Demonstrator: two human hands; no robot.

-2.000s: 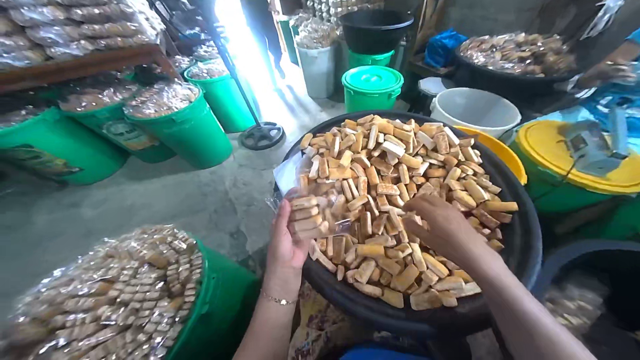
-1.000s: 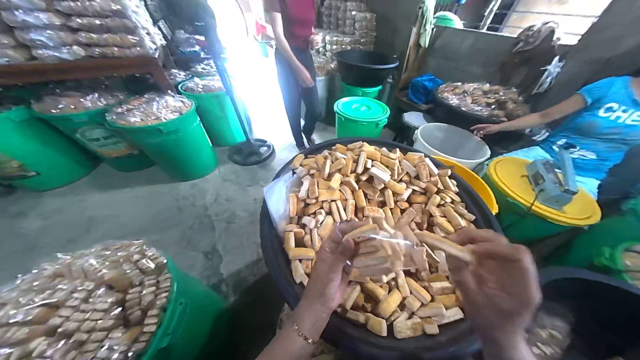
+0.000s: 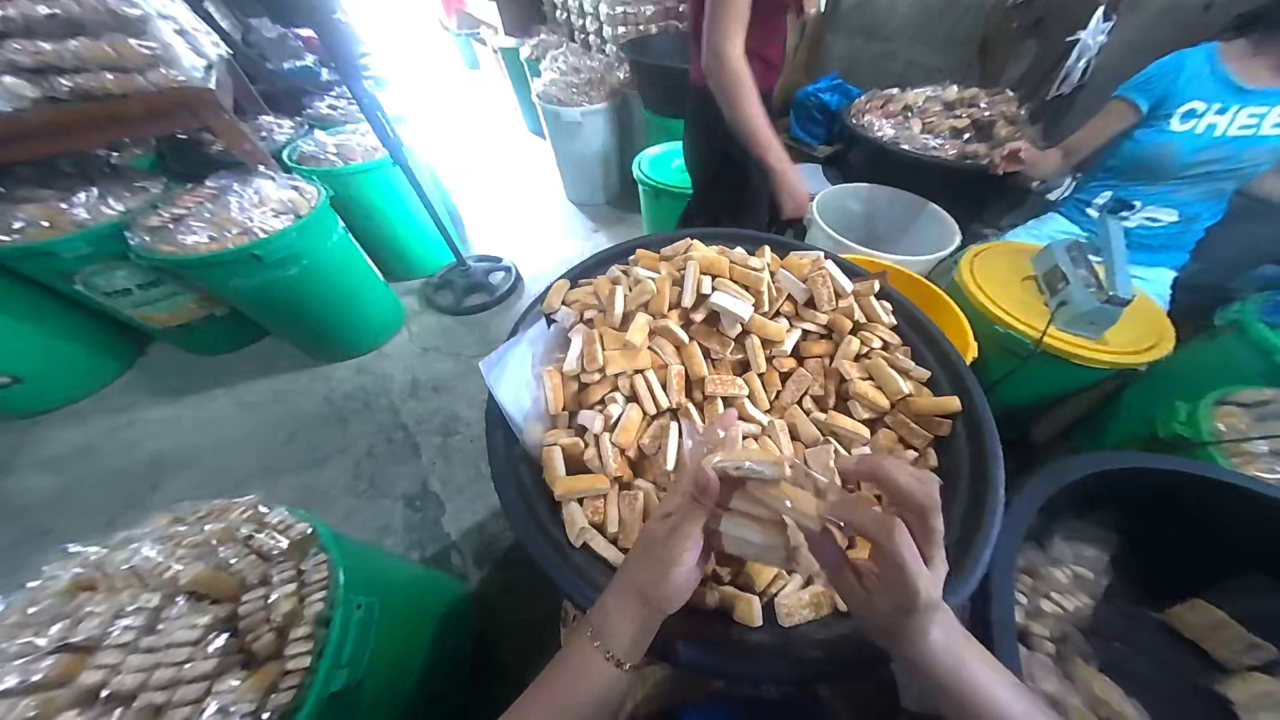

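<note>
A clear plastic bag with several pieces of bread in it [image 3: 755,510] is held between both hands over a wide black tub [image 3: 510,500]. My left hand [image 3: 675,530] grips the bag's left side, a bracelet on its wrist. My right hand [image 3: 890,540] has its fingers on the bag's right side, at the upper edge. Beneath and beyond them, a heap of loose toasted bread pieces [image 3: 700,350] fills the tub. A stack of thin clear or white plastic sheets [image 3: 525,380] lies on the tub's left rim.
Green bins of bagged bread [image 3: 350,620] stand at the left. A black tub with packs [image 3: 1050,480] is at lower right. A device [image 3: 1080,280] rests on a yellow lid [image 3: 980,300]. One person [image 3: 735,90] stands beyond the tub; another in blue [image 3: 1180,150] is at right.
My right hand has moved from the bread heap to the bag, and both hands now hold it together. The person in dark red has come closer to the tub.
</note>
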